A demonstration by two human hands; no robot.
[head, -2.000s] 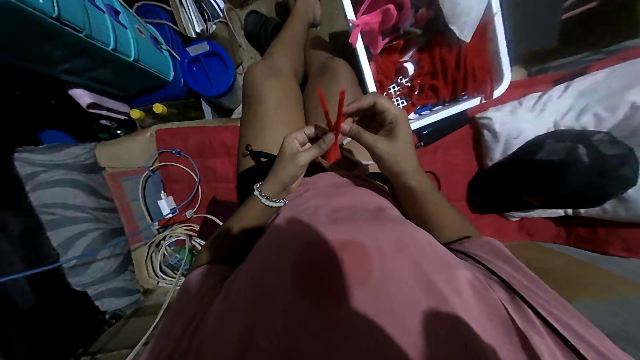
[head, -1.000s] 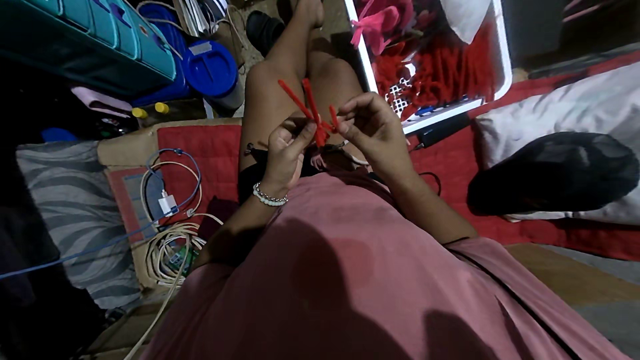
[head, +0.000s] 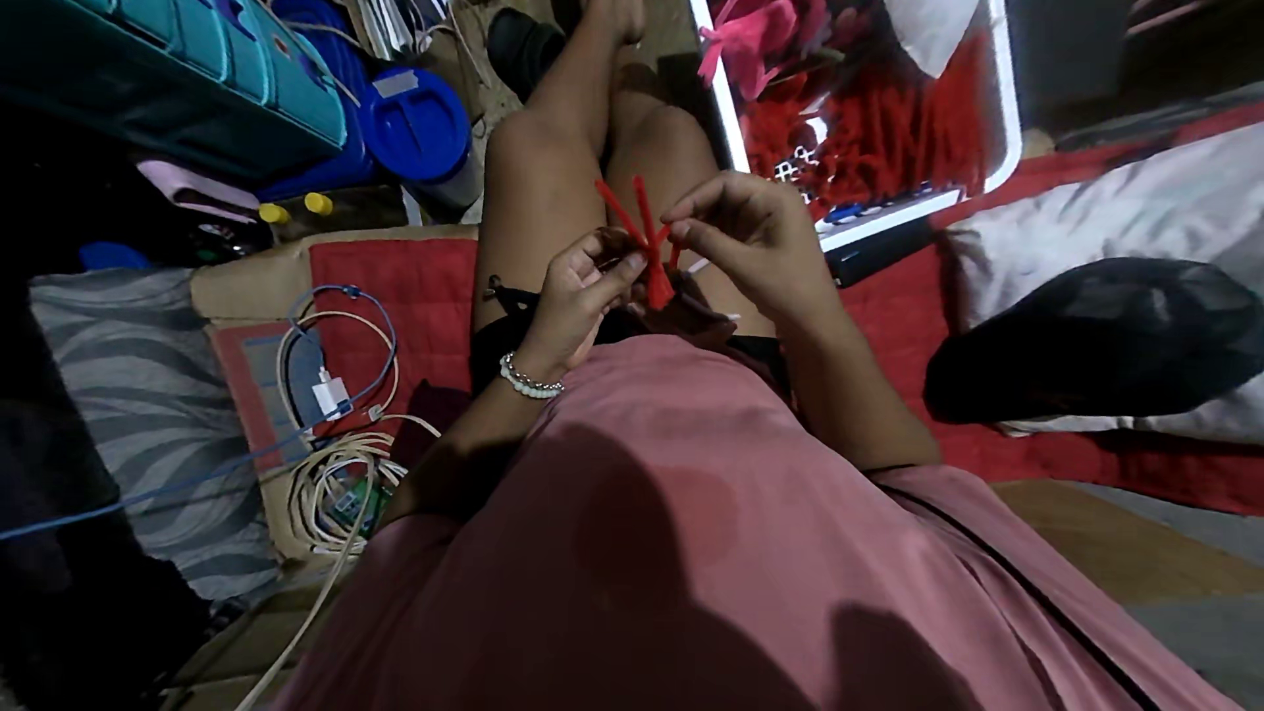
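Note:
A small bundle of red fuzzy stems, which look like pipe cleaners [head: 656, 281], is pinched in my left hand [head: 590, 286] above my lap. Two stems stick up from it in a V, and a shorter piece bends to the right. My right hand [head: 746, 237] holds that short piece between thumb and fingertip. Below the bundle, between my hands, lies a dark object with a pale cord or edge; I cannot tell what it is.
A white-rimmed tray [head: 1009, 109] at the upper right holds many red stems and a pink ribbon-like piece [head: 750, 44]. Right of me a black item [head: 1096, 341] lies on a pale pillow [head: 1027, 252]. Coiled cables [head: 336, 484] and a white charger [head: 331, 395] lie at the left.
The red stems have gone from a simple V held in both hands to a bundle with a bent side piece. My right hand has kept hold at its right side.

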